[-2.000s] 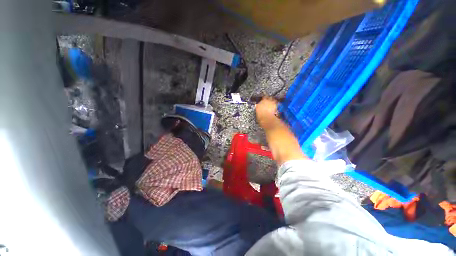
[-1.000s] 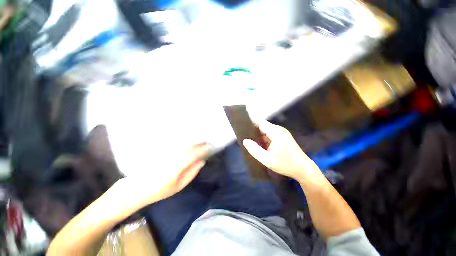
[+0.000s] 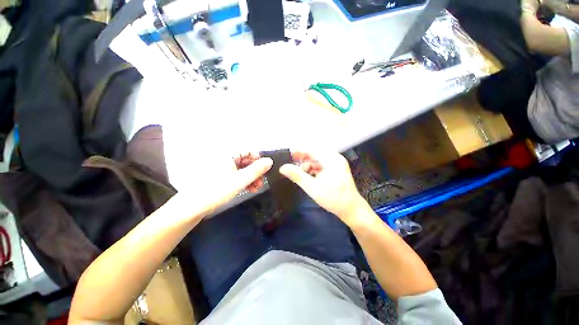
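Observation:
A small dark cut piece [image 3: 277, 166] is held between my two hands at the front edge of the white table, above my lap. My left hand [image 3: 244, 174] pinches its left side with the thumb on top. My right hand [image 3: 317, 178] pinches its right side with the thumb on top. The lower part of the piece hangs down over the dark trousers and is hard to tell from them. The sewing machine [image 3: 197, 28] stands beyond my hands, upper left, with a dark strip [image 3: 265, 19] draped over it.
Green-handled scissors [image 3: 333, 95] and small dark tools [image 3: 384, 65] lie on the white table [image 3: 374, 117]. Black and brown garments [image 3: 82, 127] are heaped at left. A cardboard box [image 3: 470, 124] and blue crate [image 3: 444, 193] are at right. Another person's arm [image 3: 546, 35] shows upper right.
The view has swung from the floor and crate up to the table. The dark piece, in my right hand alone one second ago, is now held by both hands.

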